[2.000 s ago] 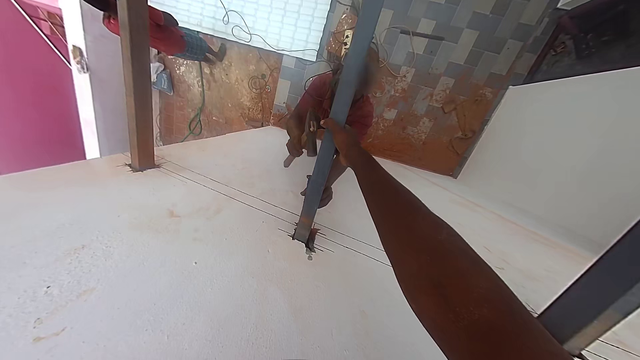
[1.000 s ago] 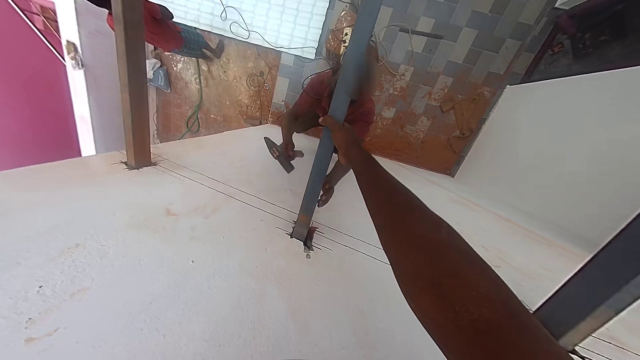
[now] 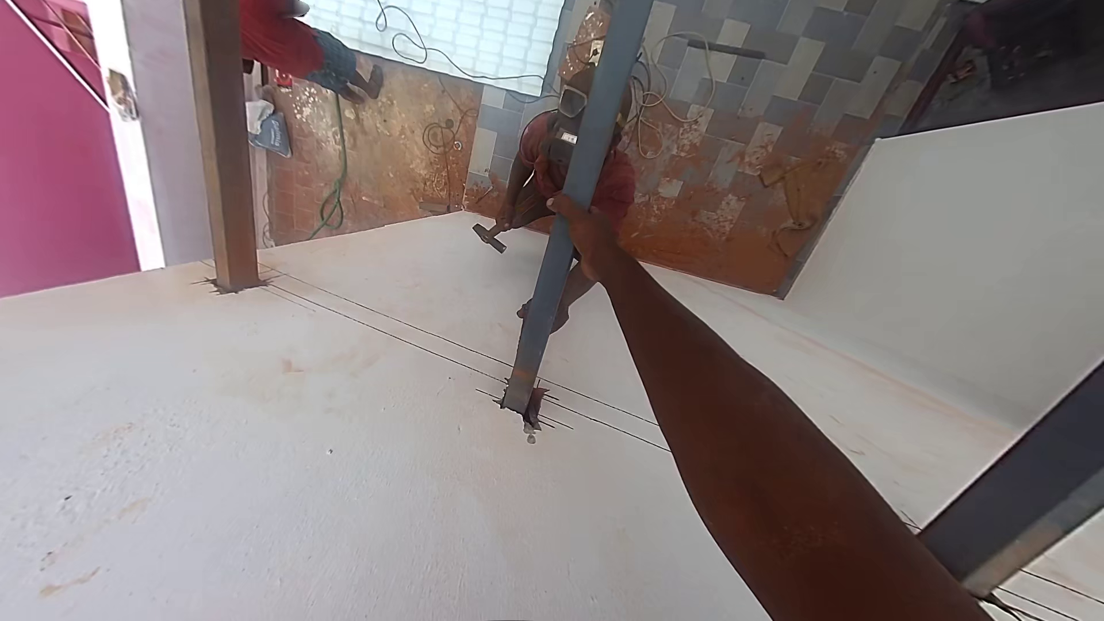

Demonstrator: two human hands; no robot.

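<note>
A blue-grey metal bar slants down to a rough-edged hole in the white surface. My right hand is closed around the bar at its middle, the arm reaching in from the bottom right. My left hand is out of view. Behind the bar a co-worker in a red top is bent low, partly hidden by it. This person holds a hammer off to the left of the bar, with the other hand beside the bar's lower part.
A brown metal post stands in the white surface, which bears dark marked lines. Another dark bar crosses the lower right. Below lie a tiled floor, cables and a green hose. Another person in red is at upper left.
The co-worker's hammer has moved left, away from the bar. My right hand has stayed closed on the bar.
</note>
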